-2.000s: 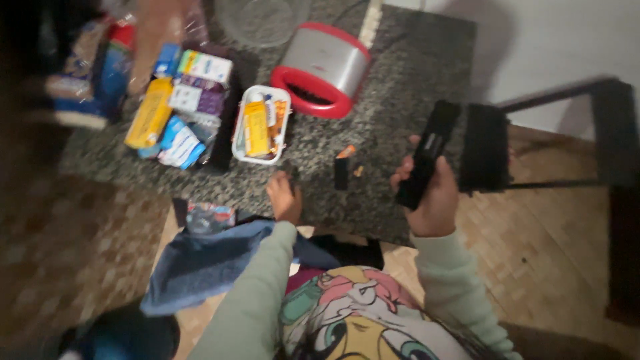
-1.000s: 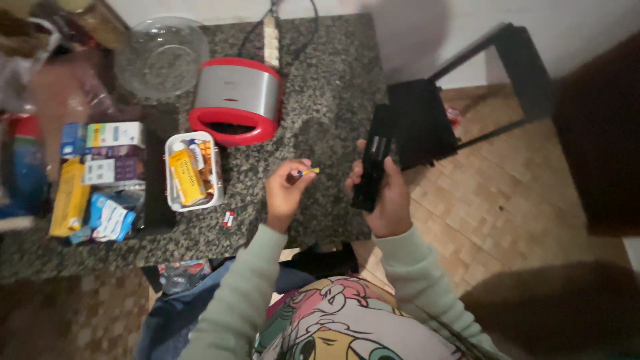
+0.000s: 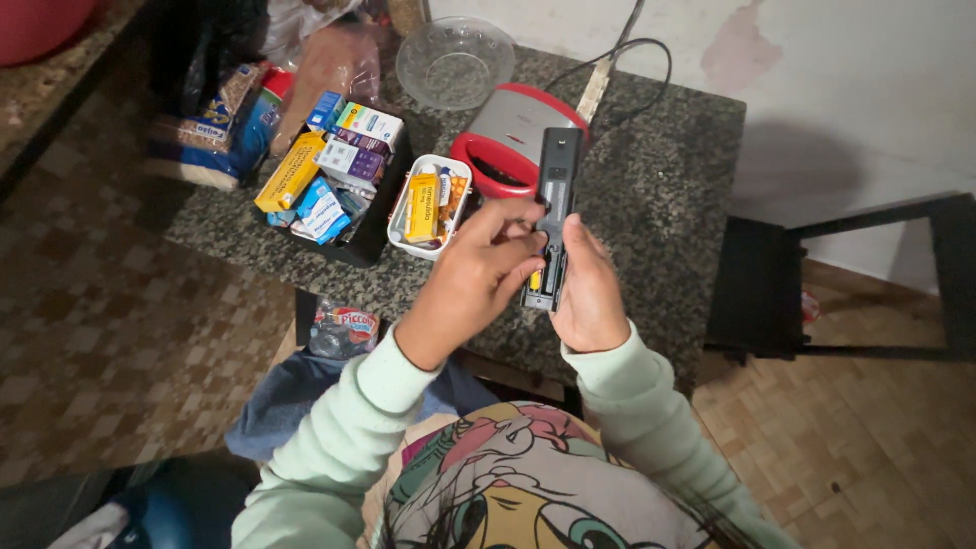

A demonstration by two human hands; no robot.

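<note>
A long black battery-powered device [image 3: 560, 179], its underside with an uncovered battery slot facing up, stands out over the granite table. My right hand [image 3: 593, 286] holds it from the right side, thumb along its edge. At its lower left, the fingers of my left hand [image 3: 488, 267] press a small yellow battery [image 3: 535, 280] at the slot; the fingers hide part of it. Behind the device is a red and grey sandwich maker [image 3: 518, 126].
A white plastic box [image 3: 393, 229] of medicines and a black bin [image 3: 358, 255] of medicine boxes stand left on the granite table [image 3: 648, 229]. Behind are a clear glass dish [image 3: 455, 65], food bags [image 3: 229, 114] and a cable [image 3: 663, 57]. A black chair [image 3: 762, 290] stands right.
My left hand has come off the table edge with the small yellow battery and moved to the black device. My right hand still holds the device. The view has shifted.
</note>
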